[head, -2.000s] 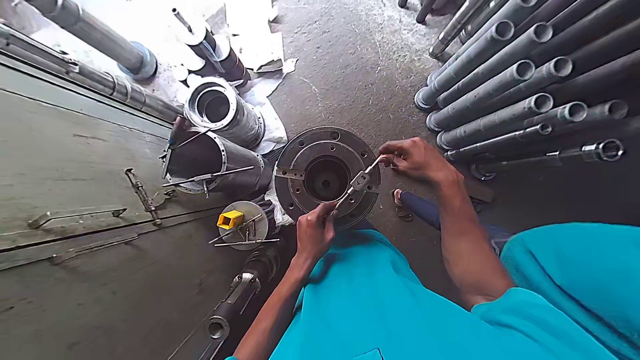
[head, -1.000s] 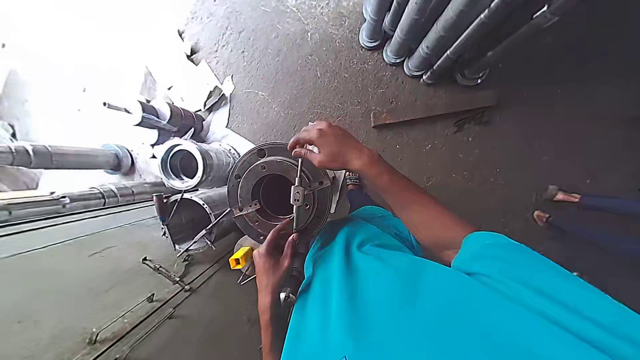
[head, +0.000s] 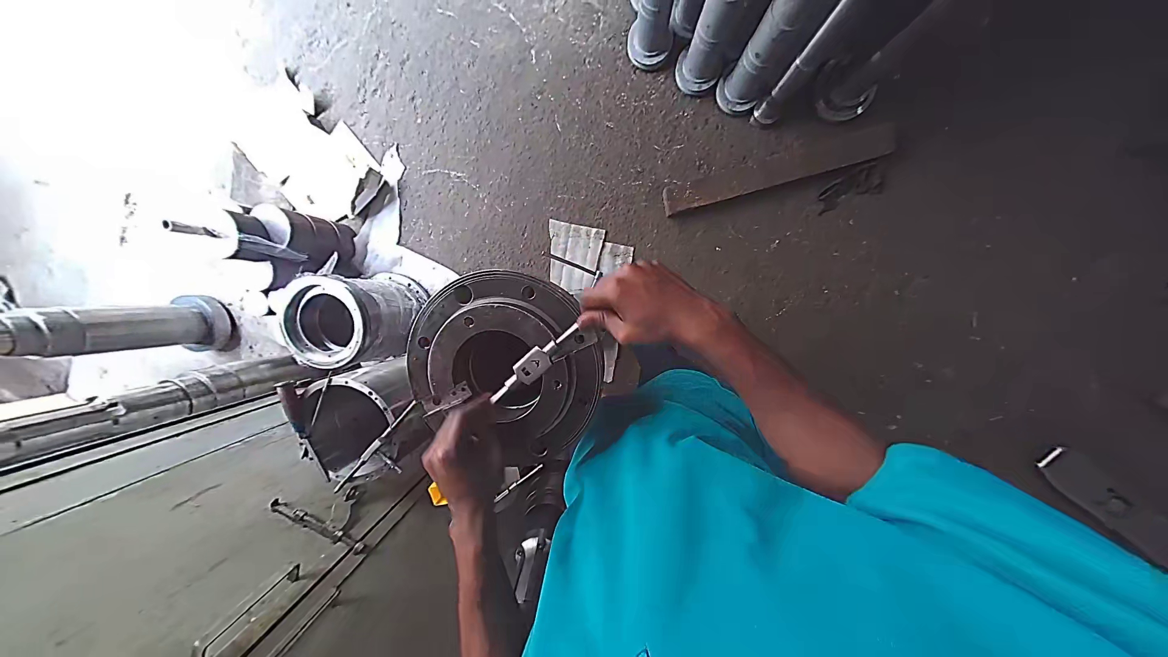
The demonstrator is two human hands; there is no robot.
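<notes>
Both hands grip a tap wrench [head: 532, 366], a metal bar with a block at its middle, held slanting over a round steel flange [head: 442, 315] with bolt holes and a wide central bore. My left hand [head: 467, 453] closes on the lower left end of the wrench, at the flange's near left edge. At the upper right end, over the flange's rim, my right hand [head: 639, 301] is closed on the other handle. Whether a tap sits under the block in a hole cannot be seen.
Left of the flange stand a metal cylinder [head: 401, 306] and an open metal tube [head: 342, 420] with rods across it. Several steel pipes [head: 757, 55] stand at the top. A flat metal bar [head: 780, 172] lies on the floor. A yellow object [head: 437, 495] is by my left wrist.
The wrench has turned over the flange, from nearly upright in view a second ago to slanting now, with both hands still on it. The view has shifted.
</notes>
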